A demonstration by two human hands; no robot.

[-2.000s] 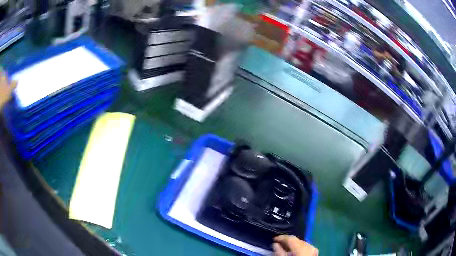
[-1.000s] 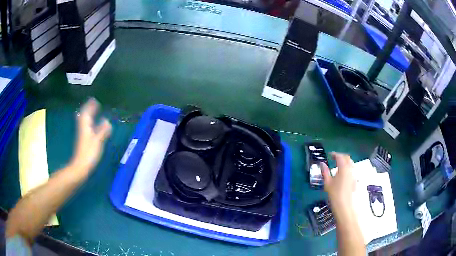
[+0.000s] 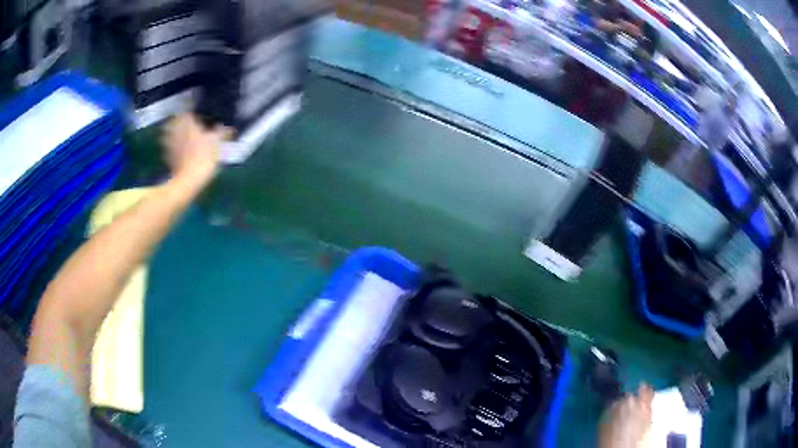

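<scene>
A blue plastic tray [image 3: 302, 350] lies at the lower middle with white lining showing on its left side. In it sits a black inner tray with folded black headphones [image 3: 426, 378]. My left hand [image 3: 194, 147] is at the lower front of an upright black and white retail box [image 3: 262, 83] at the upper left; blur hides whether it grips it. My right hand [image 3: 626, 422] is blurred and cut off by the bottom edge, beside white leaflets [image 3: 674, 420] and below a small dark item [image 3: 604, 366]; its fingers' hold is unclear.
Blue trays [image 3: 61, 188] are stacked at left, near a pale yellow strip [image 3: 120, 341] under my left forearm. Another retail box [image 3: 588, 214] stands right of centre. A second blue tray [image 3: 643, 289] with dark contents is at right. Shelving is behind.
The view has turned, so the blue tray sits lower and to the right. My left hand has moved up to the retail box at upper left. My right hand remains by the leaflets and small cards.
</scene>
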